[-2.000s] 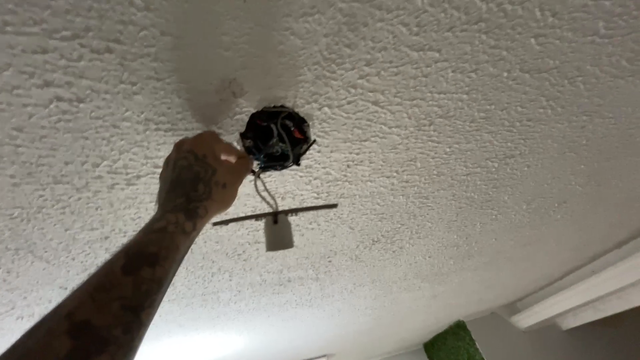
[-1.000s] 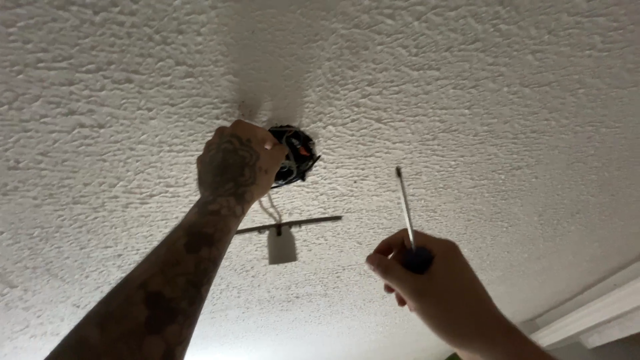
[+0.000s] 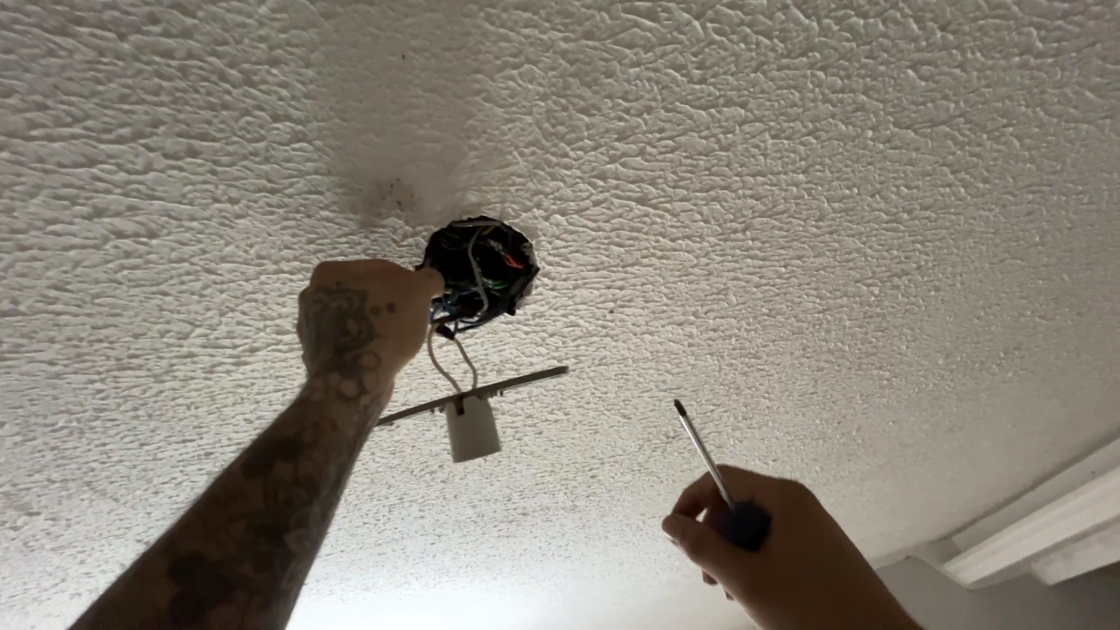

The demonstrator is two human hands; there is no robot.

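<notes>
A round electrical box (image 3: 481, 267) opens in the ceiling, crowded with wires, one of them orange. My left hand (image 3: 363, 319) is at its left edge, thumb and fingertips at the rim; what they pinch is hidden. Below the box, a white lampholder (image 3: 473, 429) with a flat metal strip (image 3: 534, 376) across its top hangs on a looped pale wire (image 3: 435, 354). Lower right, my right hand (image 3: 761, 542) holds a screwdriver (image 3: 707, 459) by its dark blue handle, shaft pointing up and left, its tip touching nothing.
Textured white ceiling (image 3: 787, 219) surrounds the box, with a stained patch (image 3: 389, 197) at the box's upper left. White moulding (image 3: 1041, 516) runs along the lower right. Bright light falls on the ceiling at the bottom.
My right hand with the screwdriver, out of view two seconds ago, came into view by one second ago. My left hand, over the box's left part a second ago, now covers less of it.
</notes>
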